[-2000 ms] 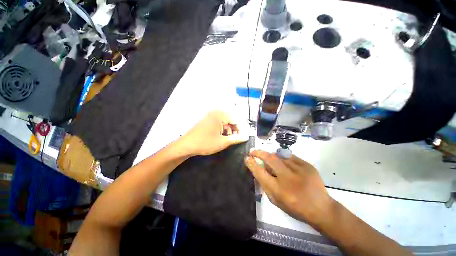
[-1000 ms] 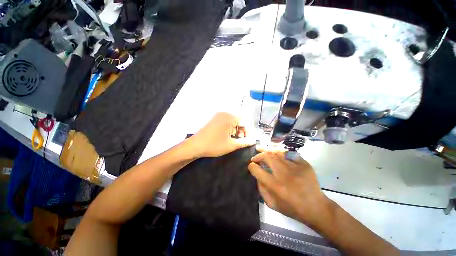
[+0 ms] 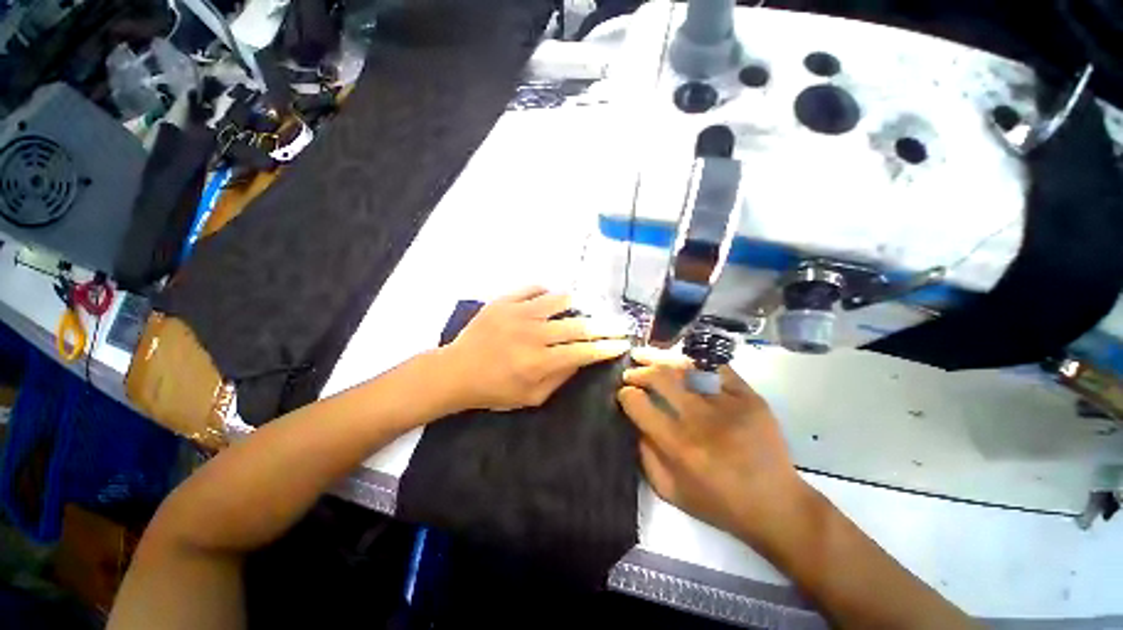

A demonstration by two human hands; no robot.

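A dark fabric panel point(image 3: 530, 474) lies at the needle area and hangs over the table's front edge. My left hand point(image 3: 517, 354) lies on its upper part, fingertips at the presser foot point(image 3: 635, 322). My right hand point(image 3: 708, 431) holds the panel's right edge just below the presser foot, thumb and fingers together. A dark corner of fabric shows beyond my left hand. The white sewing machine head point(image 3: 862, 172) with a blue stripe stands over the fingertips, which partly hide the needle area.
A long dark panel point(image 3: 333, 209) lies left of the machine. A grey vented housing point(image 3: 62, 185), orange-handled snips point(image 3: 72, 332) and a brown patch point(image 3: 179, 382) are further left. A wide black strip point(image 3: 1065, 222) drapes over the machine head. A blue crate point(image 3: 56, 455) is below the table.
My left hand has flattened onto the fabric, its fingers now extended toward the presser foot. A dark fabric corner has come into view beyond it. My right hand stays at the panel's right edge.
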